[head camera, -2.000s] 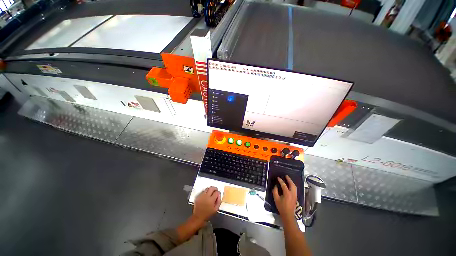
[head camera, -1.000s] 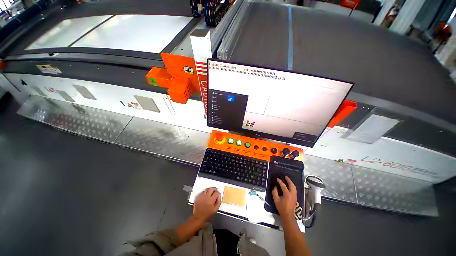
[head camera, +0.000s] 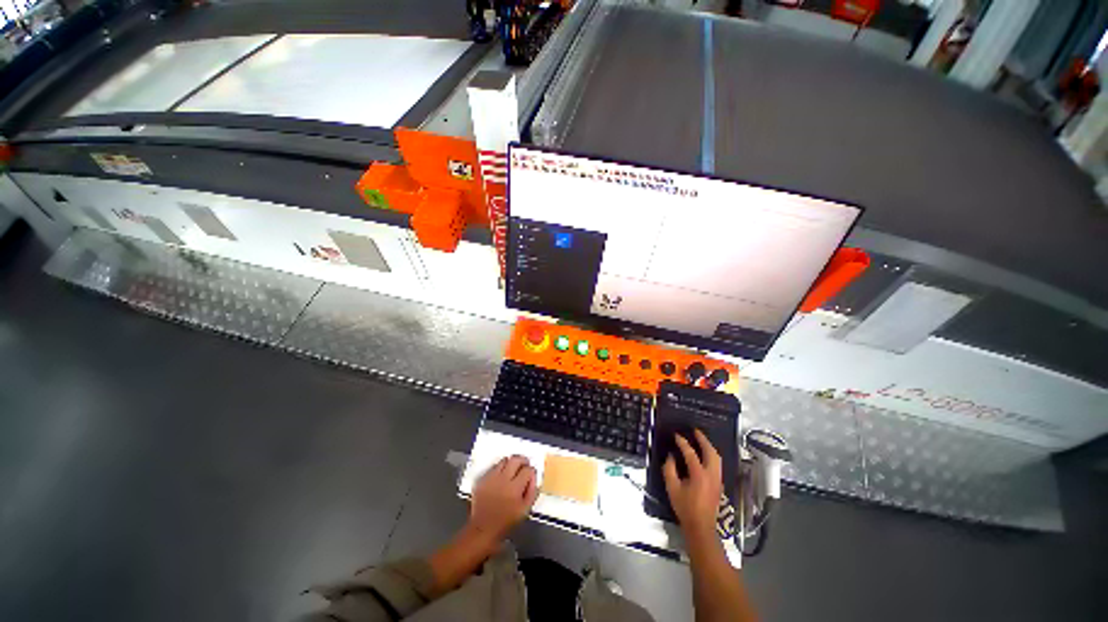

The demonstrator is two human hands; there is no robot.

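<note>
My right hand (head camera: 694, 476) rests over a small dark mouse (head camera: 684, 452) on the black mouse pad (head camera: 717, 419), right of the keyboard. The hand covers most of the mouse. My left hand (head camera: 504, 490) rests on the white console shelf (head camera: 626, 519), fingers curled, below the black keyboard (head camera: 569, 407). I see nothing held in it. A yellow-orange paper square (head camera: 570, 478) lies just right of it. The monitor (head camera: 680, 249) above shows a white window with a dark panel at its left.
An orange button strip (head camera: 622, 356) runs between keyboard and monitor. A white-grey item with coiled cable (head camera: 767, 471) hangs at the shelf's right edge. Behind are the dark cutting bed (head camera: 826, 122), white sheets (head camera: 318, 78) at left, and orange blocks (head camera: 419, 201) beside the monitor.
The camera view has shifted very slightly. Both hands keep their places on the shelf and mouse.
</note>
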